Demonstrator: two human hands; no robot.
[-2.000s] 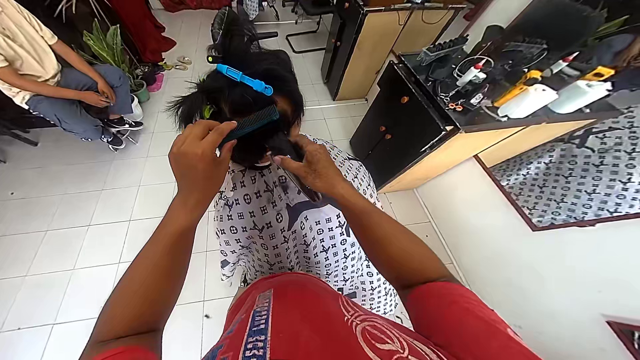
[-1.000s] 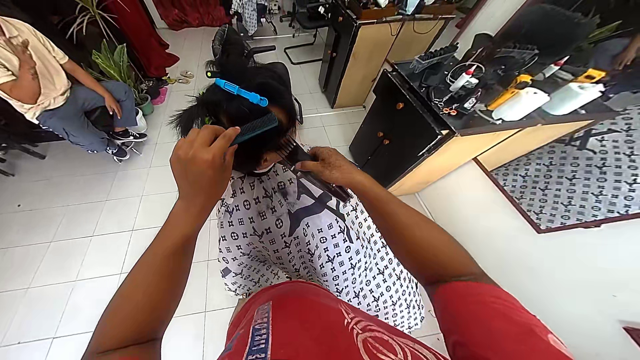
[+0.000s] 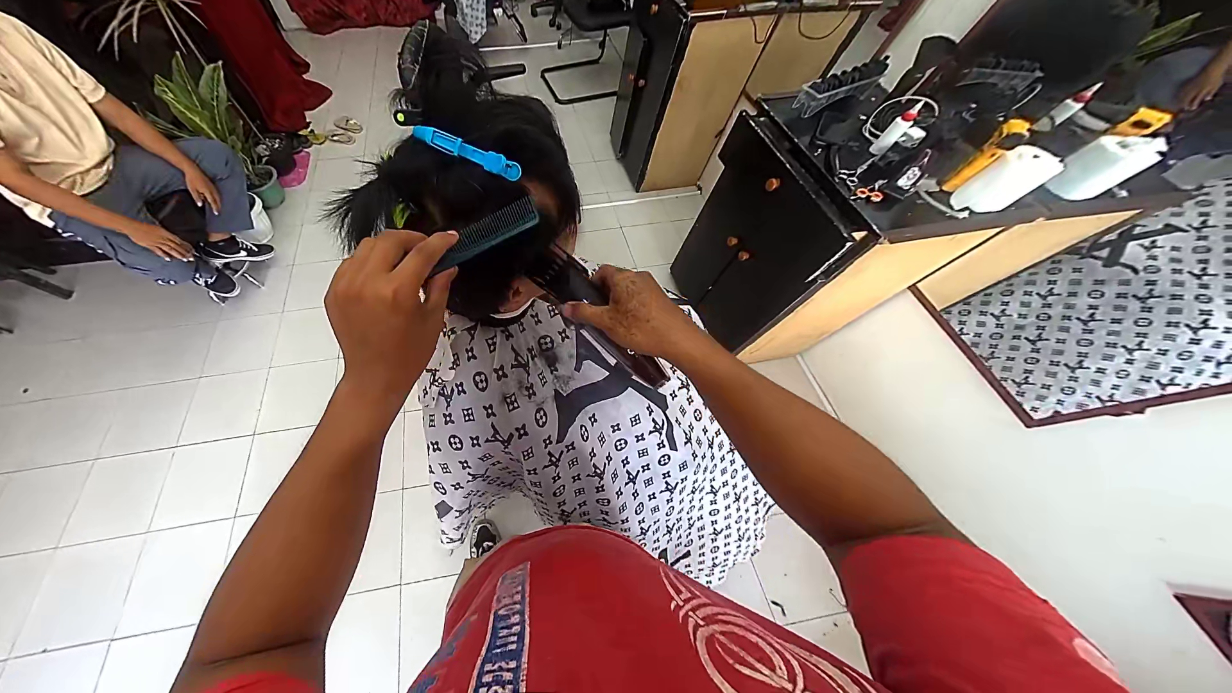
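Note:
My left hand (image 3: pixel 385 303) pinches one end of a dark teal comb (image 3: pixel 493 231), which lies slanted against the dark hair of a seated person. In my right hand (image 3: pixel 630 313) is a dark hair clipper with a comb guard (image 3: pixel 616 351); its toothed end touches or nearly touches the hair beside the ear, just below the comb. A blue hair clip (image 3: pixel 467 152) holds hair on top of the head, and part of the hair is tied in a tuft. A white cape (image 3: pixel 597 462) with a black pattern covers the person's body, with loose hair clippings on its front.
At the right, a black and wood cabinet (image 3: pixel 770 231) carries white bottles (image 3: pixel 1006 180), orange-handled scissors (image 3: pixel 869 194) and cables below a wall mirror (image 3: pixel 1107 308). Another person (image 3: pixel 106 144) sits at the left by a potted plant (image 3: pixel 207 111). An office chair (image 3: pixel 592 19) stands behind.
Since two seconds ago, my right hand has turned the clipper and moved it outward, so its guard teeth now show. The comb remains against the hair. The seated person at left has lowered a hand from the chest.

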